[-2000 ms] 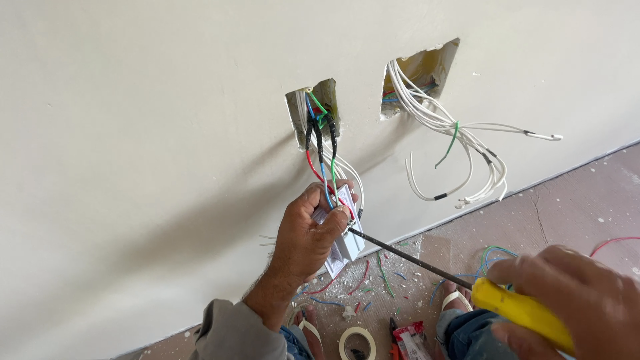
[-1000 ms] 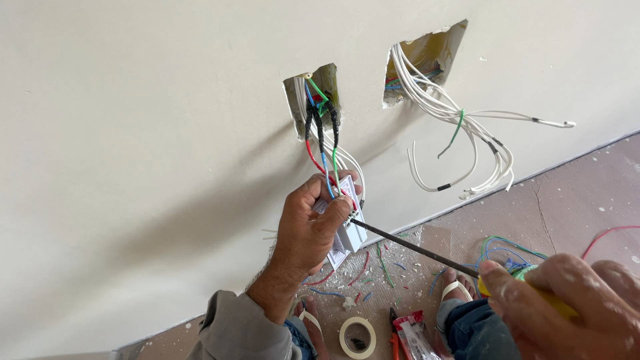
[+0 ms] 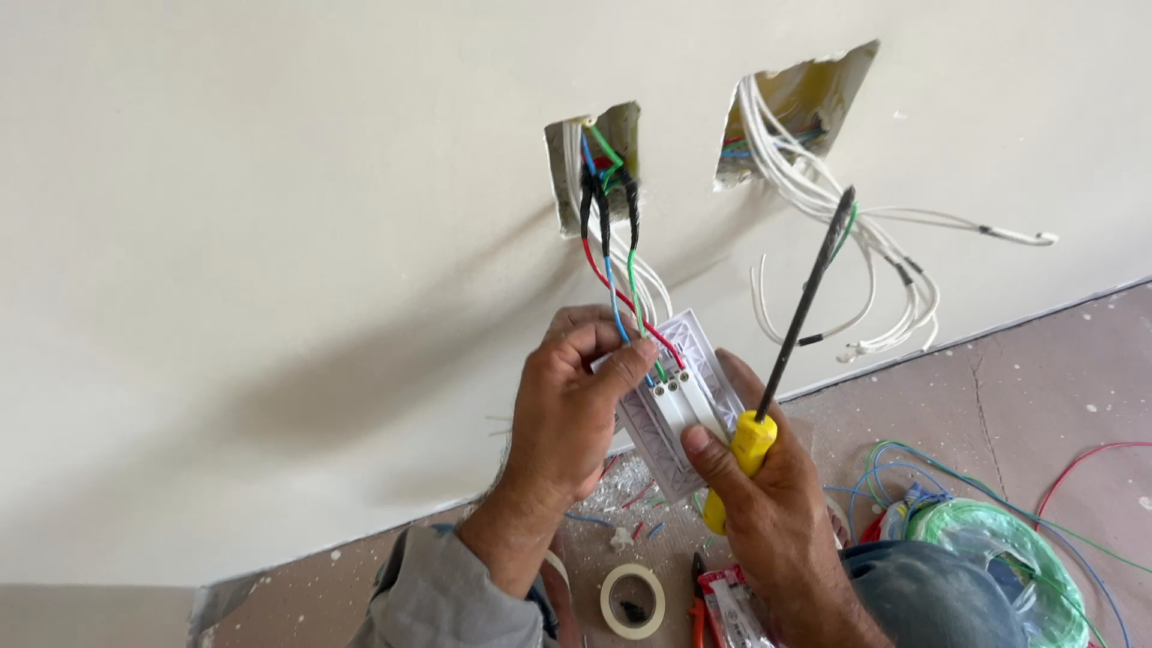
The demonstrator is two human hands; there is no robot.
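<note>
A white plastic socket plate (image 3: 688, 405), its back toward me, is held between both hands below the left wall opening (image 3: 594, 166). Red, blue and green wires (image 3: 633, 261), wrapped in black tape higher up, run from that opening into terminals at the module's upper end. My left hand (image 3: 571, 405) grips the plate's upper left part, thumb at the wires. My right hand (image 3: 774, 495) holds the plate's lower right side with the thumb on the module. A screwdriver with a yellow handle (image 3: 751, 441) is also in my right hand, its shaft pointing up, its tip away from the terminals.
A second wall opening (image 3: 796, 108) at the right has white cables (image 3: 864, 234) hanging out. On the dusty floor (image 3: 918, 396) are a masking tape roll (image 3: 633, 580), orange-handled pliers (image 3: 699, 612), a plastic packet (image 3: 733, 607), wire scraps and a green wire coil (image 3: 967, 526).
My right hand has moved from the lower right to the plate and now holds it too. The screwdriver tip has left the terminals and the shaft points upward.
</note>
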